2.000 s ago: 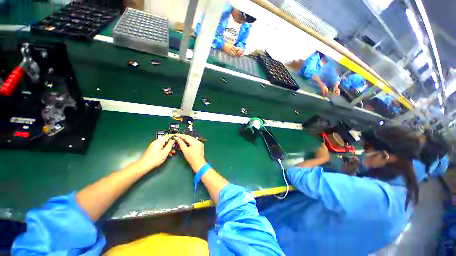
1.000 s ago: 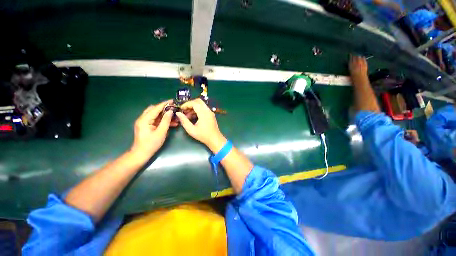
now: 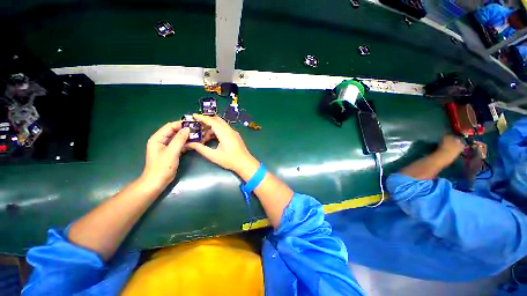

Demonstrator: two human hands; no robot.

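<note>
A small dark square watch module [image 3: 192,131] with silvery patches is held between my hands above the green bench mat. My left hand [image 3: 164,151] grips its left side with thumb and fingers. My right hand [image 3: 224,144], with a blue wrist strap [image 3: 255,178], holds its right side. Another watch module [image 3: 208,106] lies on the mat just beyond my fingertips. Dark flex cables with orange-gold tails [image 3: 234,111] lie right of it, by the foot of the metal post. My fingers hide part of the held module's edges.
A black fixture [image 3: 62,118] stands at the left. A white rail [image 3: 141,75] and post [image 3: 227,37] border the conveyor belt [image 3: 277,29], which carries spaced modules. At the right are a green-rimmed reel [image 3: 349,93], a black phone-like slab [image 3: 371,133] with white cable, and a neighbour's arms [image 3: 433,164].
The held module's face now shows between my fingers. My view has tilted down since the oldest frame. The neighbour's arm has drawn back from the belt. The belt modules have shifted.
</note>
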